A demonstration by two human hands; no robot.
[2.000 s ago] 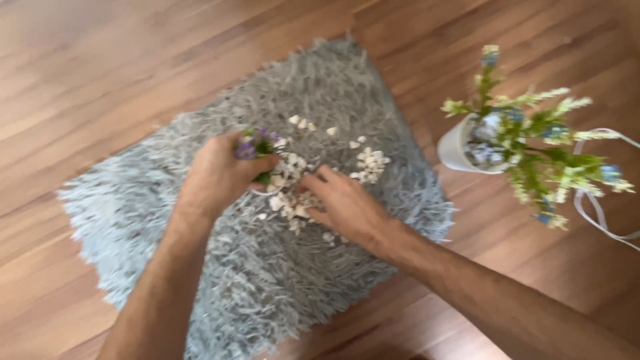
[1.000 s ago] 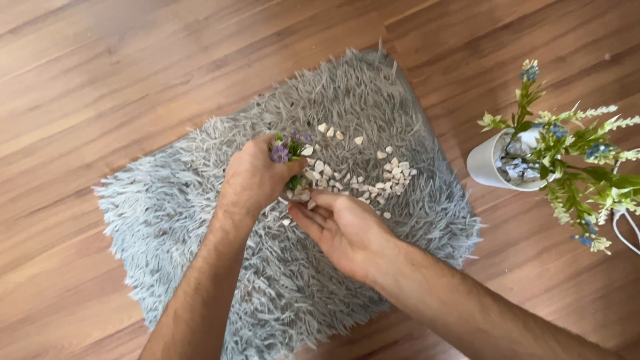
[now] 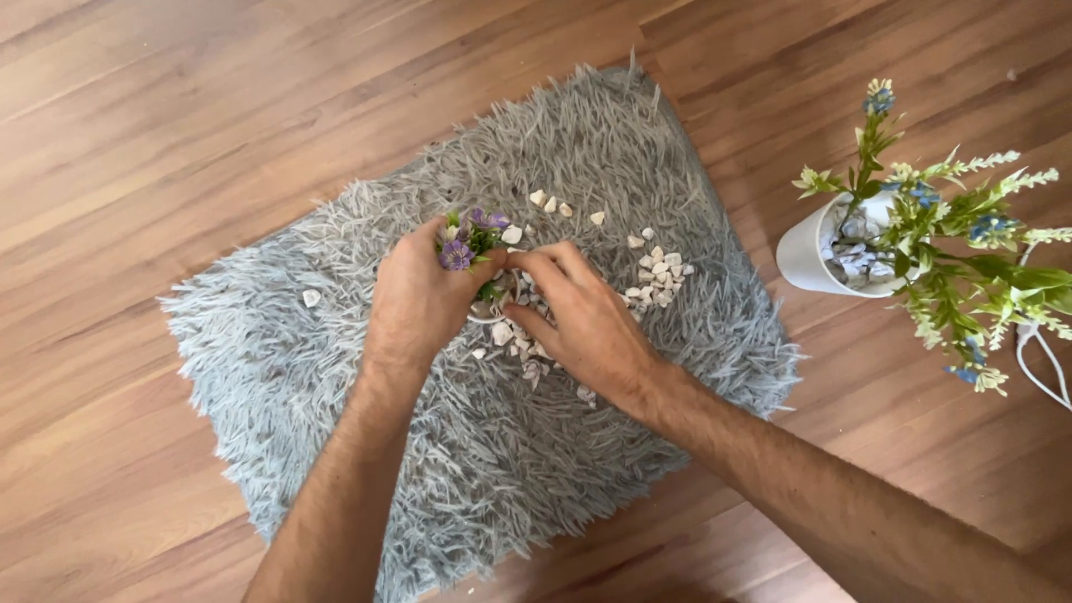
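My left hand [image 3: 427,293] grips a small plant with purple flowers [image 3: 471,239] and green leaves by its upper part. Beneath the leaves a small pot's white rim [image 3: 484,318] shows in part; the rest of the pot is hidden by my hands. My right hand [image 3: 578,318] is at the pot's right side, thumb and fingers bent toward each other over the rim; whether a stone is between them cannot be seen. White stones [image 3: 662,276] lie on the grey shaggy rug [image 3: 519,452], in a cluster right of my right hand and around the pot.
A white pot [image 3: 804,251] with stones and a taller plant with blue and pale flowers [image 3: 938,218] stands on the wood floor [image 3: 209,109], right of the rug. Beside it lies a white cable [image 3: 1043,368]. One stone [image 3: 311,298] lies apart on the rug's left part.
My right hand has turned from palm partly up beside the pot to back up, with its fingers over the rim. My left hand stays at the purple-flowered plant.
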